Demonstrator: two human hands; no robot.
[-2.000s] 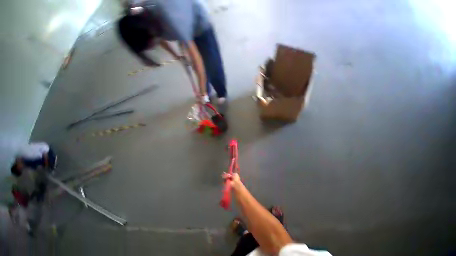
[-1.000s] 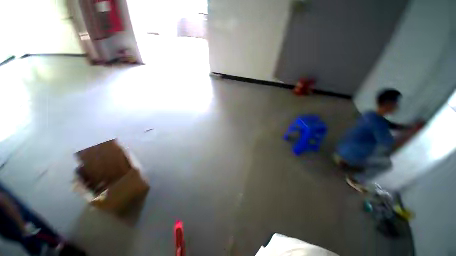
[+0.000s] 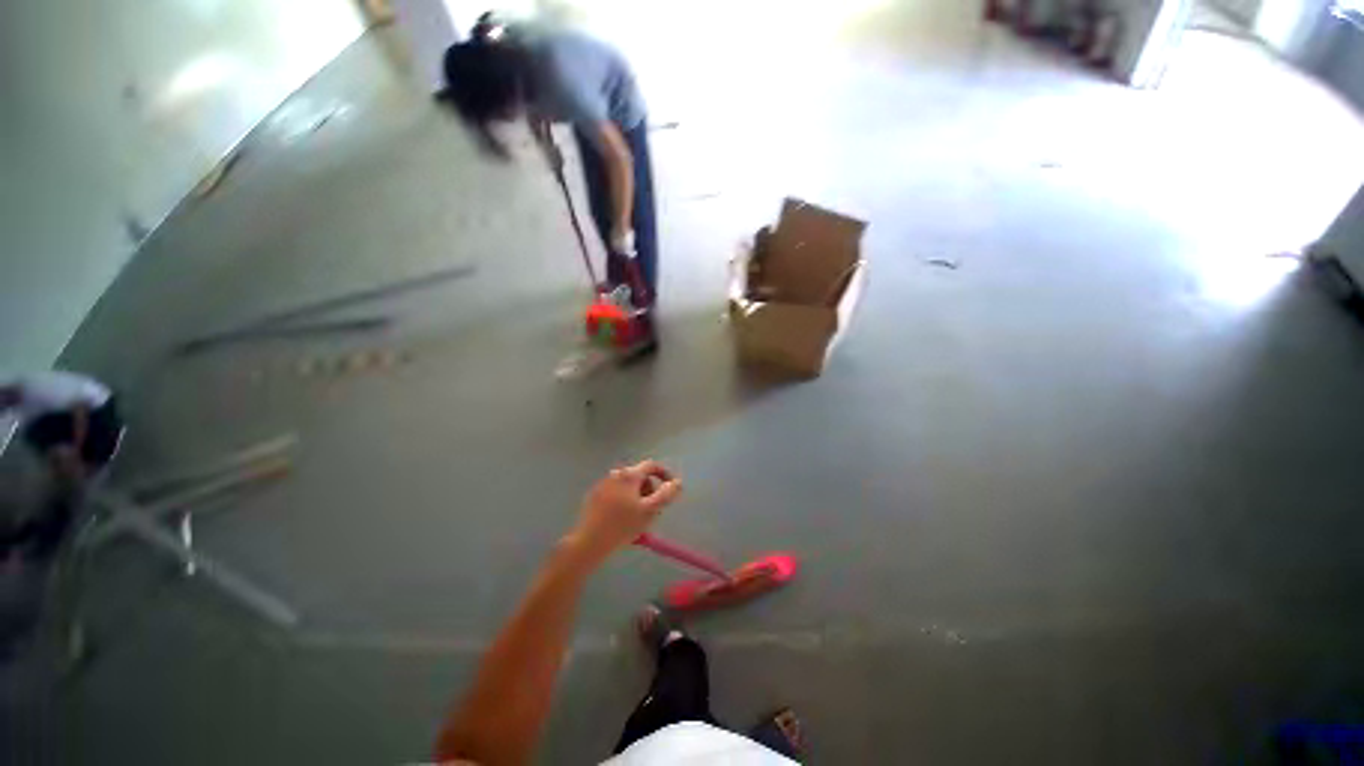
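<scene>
The push broom (image 3: 733,581) has a red head flat on the floor by my feet. Its handle slants up left and passes out of sight at my left wrist. My left hand (image 3: 628,501) is raised ahead of me with curled fingers and appears closed round the handle's upper part; the grip itself is partly hidden. My right hand is out of the picture. Ahead, a bent-over person (image 3: 584,112) holds a second broom with a red-green head (image 3: 609,322) at the floor, beside a dark dustpan. Whitish scraps (image 3: 581,364) lie by it.
An open brown carton (image 3: 793,322) stands right of the bending person. Long metal bars (image 3: 225,576) lie at the left beside a crouching person (image 3: 68,427). More dark bars (image 3: 322,322) lie farther up. A pale wall (image 3: 180,120) borders the left.
The view swung right, then back left. The broom head now shows flat near my feet. The helper's broom and dustpan stay close together. The carton appears slightly farther left than two seconds ago.
</scene>
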